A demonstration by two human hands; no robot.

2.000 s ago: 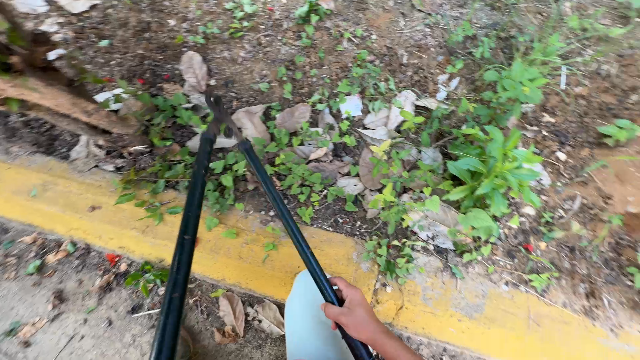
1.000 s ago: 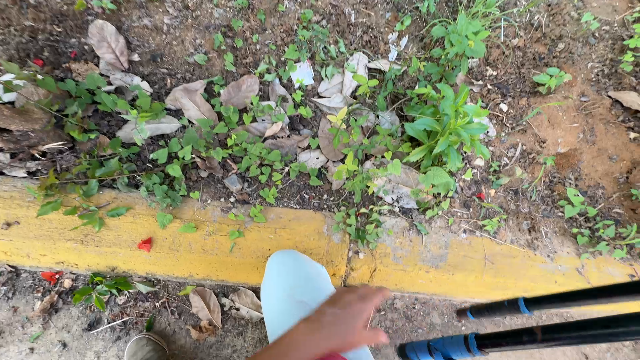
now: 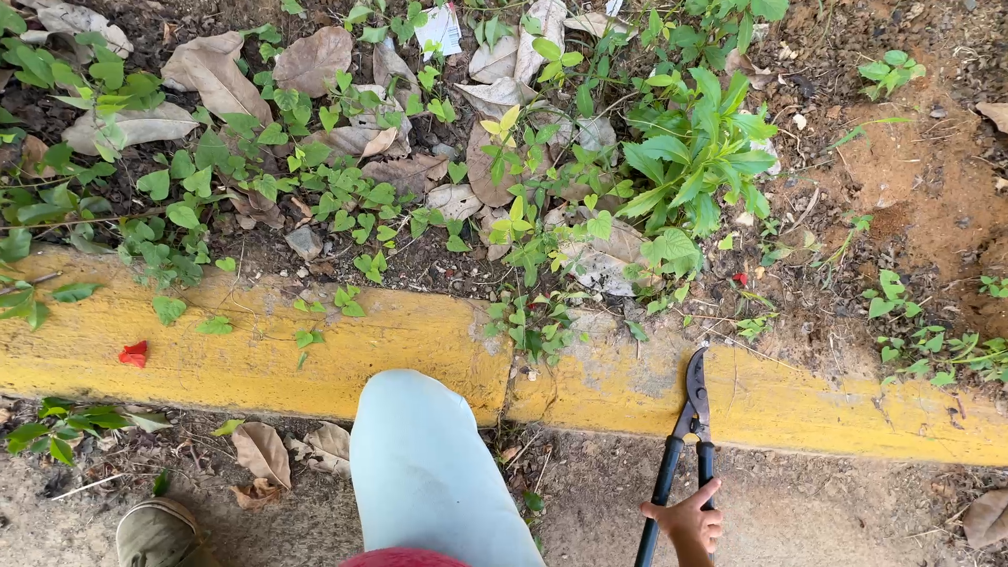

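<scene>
Long-handled loppers [image 3: 693,417] with dark handles lie across the right part of the yellow kerb, their curved blade pointing up and the jaws looking nearly closed. My right hand [image 3: 687,516] is on both handles just below the pivot, with its thumb on the left one and fingers around the right one. The lower ends of the handles are cut off by the frame. Above the blade tip grow green weeds, among them a leafy plant [image 3: 701,157] and a heart-leaved creeper [image 3: 189,181]. My left hand is out of view.
The yellow-painted kerb [image 3: 236,346] crosses the view, with a joint near its middle. My light-trousered knee [image 3: 417,449] rests over its lower edge; a shoe [image 3: 161,531] is at bottom left. Dry leaves [image 3: 315,61], a red petal [image 3: 134,353] and a cut-looking sprig [image 3: 67,429] lie about.
One second ago the loppers' handle ends, with blue bands, pointed in from the right and a hand was over the knee. Now the blade end points up and my right hand holds the handles.
</scene>
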